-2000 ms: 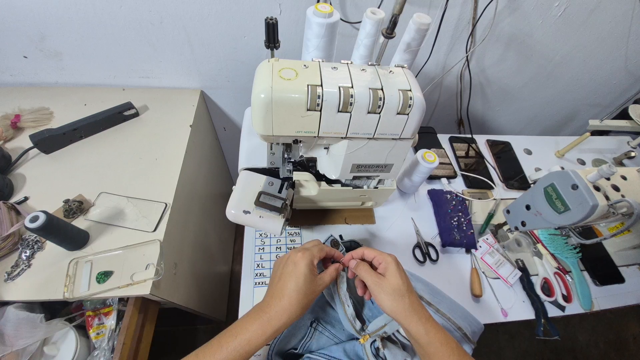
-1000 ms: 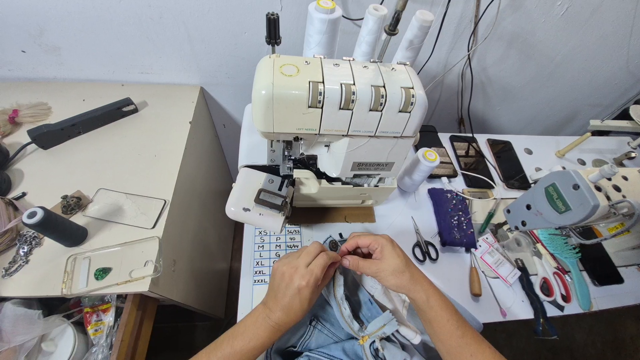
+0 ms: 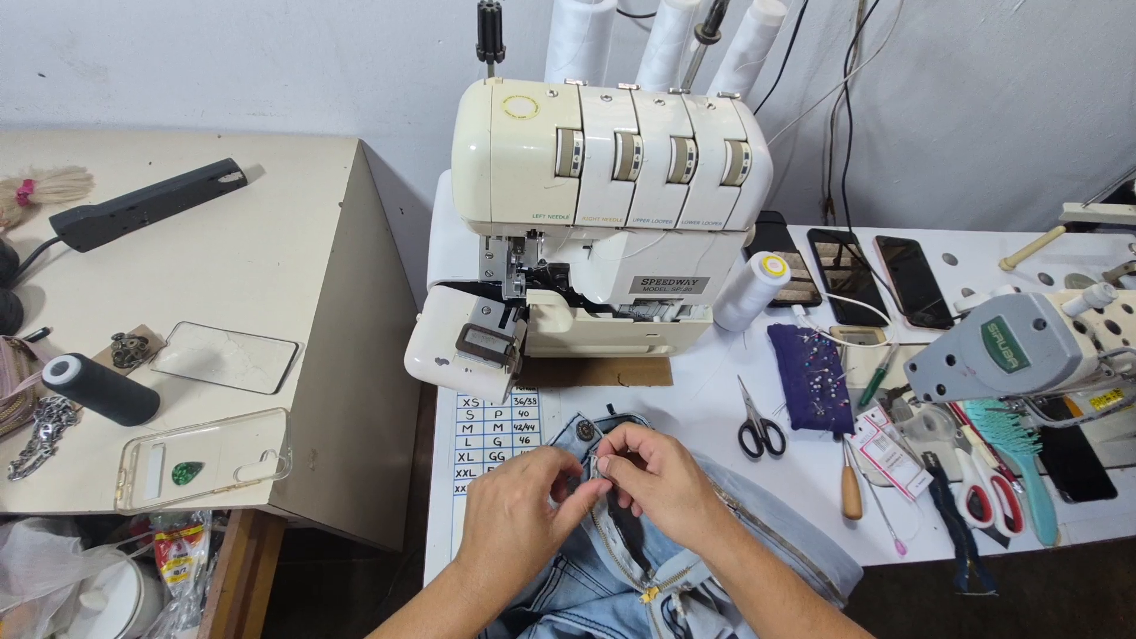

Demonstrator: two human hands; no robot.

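Note:
Light blue denim jeans (image 3: 790, 532) lie bunched at the front edge of the white table, their fly opened out. A metal zipper (image 3: 621, 555) runs down the fly, and a metal button (image 3: 586, 429) shows at the waistband. My right hand (image 3: 657, 475) pinches the upper end of the fly near the button, between thumb and fingers. Close beside it on the left, my left hand (image 3: 524, 506) has its thumb and index finger apart at the same place; whether its other fingers hold fabric is hidden. The serger sewing machine (image 3: 612, 160) stands just behind the jeans.
Black-handled scissors (image 3: 761, 435) lie right of the jeans. Farther right are a purple pincushion (image 3: 809, 377), a wooden-handled awl (image 3: 851, 493), red-and-white scissors (image 3: 990, 497), a teal hairbrush (image 3: 1012, 435) and a second sewing machine (image 3: 1003, 346). A size chart (image 3: 484, 435) lies at left.
My left thumb and index finger have parted from the spot where both hands' fingertips met a second ago. The button, partly covered earlier, now shows plainly.

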